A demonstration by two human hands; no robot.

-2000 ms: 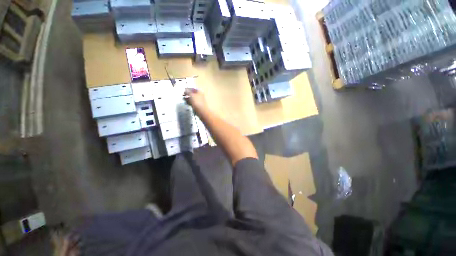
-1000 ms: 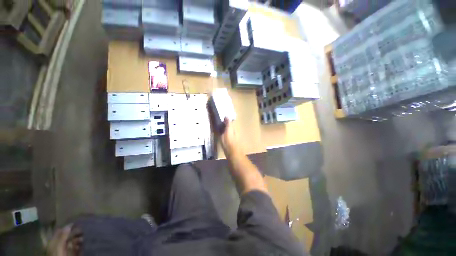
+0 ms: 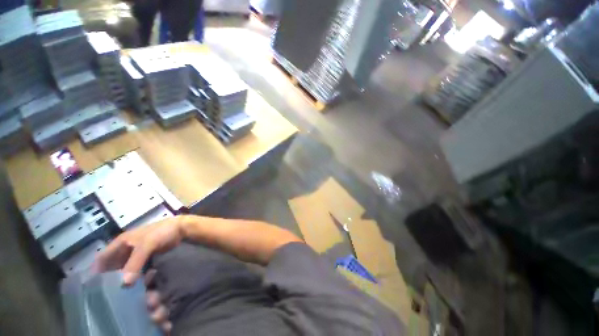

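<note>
A grey-blue folded sheet-metal panel is low at the left, in front of my body; its lower end is cut off by the frame edge. It is blurred, and I cannot tell if it is one piece or more. My right hand grips its upper end, with the thumb on the face. My left hand shows only as fingertips around the panel's right side; the rest is hidden. Plain-faced folded panels lie overlapping on the near bench edge, with a small box-like bracket among them.
A phone and stacked channel brackets are on the cardboard-covered bench. Torn cardboard and a blue piece lie on the floor. A wrapped pallet load stands beyond. A person's legs show behind the bench.
The view has swung to the right. My right hand has moved from over the bench to the panel near my body. My left hand has come from the lower left to the panel.
</note>
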